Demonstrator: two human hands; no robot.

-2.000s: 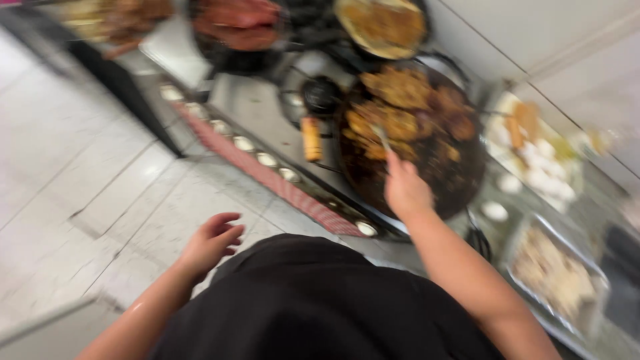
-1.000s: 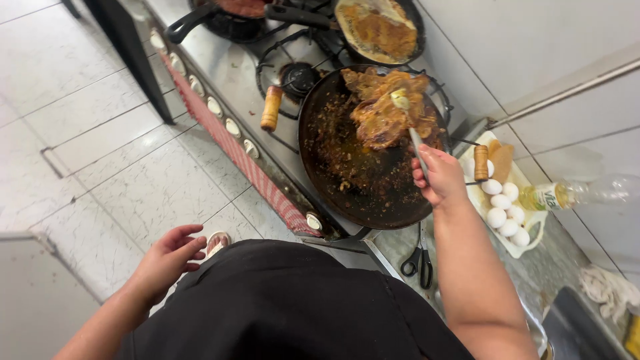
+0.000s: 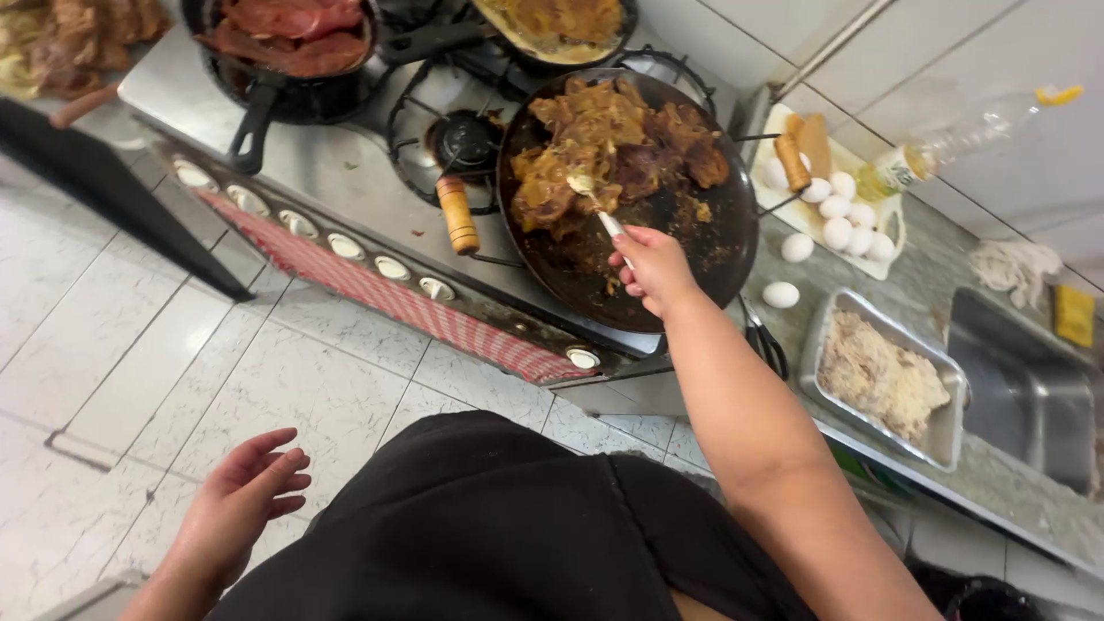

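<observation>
My right hand (image 3: 651, 266) is closed around the pale handle of a spoon-like utensil (image 3: 611, 226). The utensil's head touches browned meat pieces (image 3: 595, 138) heaped in the upper part of a large round dark pan (image 3: 707, 250). Dark oily residue and crumbs lie in the pan's lower part. Two wooden-gripped handles stick out from its sides, the left one (image 3: 457, 216) over the stovetop and the right one (image 3: 792, 162) by the eggs. Low at the left, my left hand (image 3: 250, 496) hangs over the floor with its fingers apart, holding nothing.
On the stove (image 3: 328, 181) stand a pot of red meat (image 3: 293, 34) and a pan with a yellowish flat food (image 3: 565, 26). At right are white eggs (image 3: 837, 233), an oil bottle (image 3: 914, 168), black-handled scissors (image 3: 766, 345), a metal tray of breaded-looking food (image 3: 880, 379) and a sink (image 3: 1026, 388).
The meat, gathered near the utensil one second ago, now spreads more widely over the upper pan. My right hand still holds the utensil. My left hand stays low and empty.
</observation>
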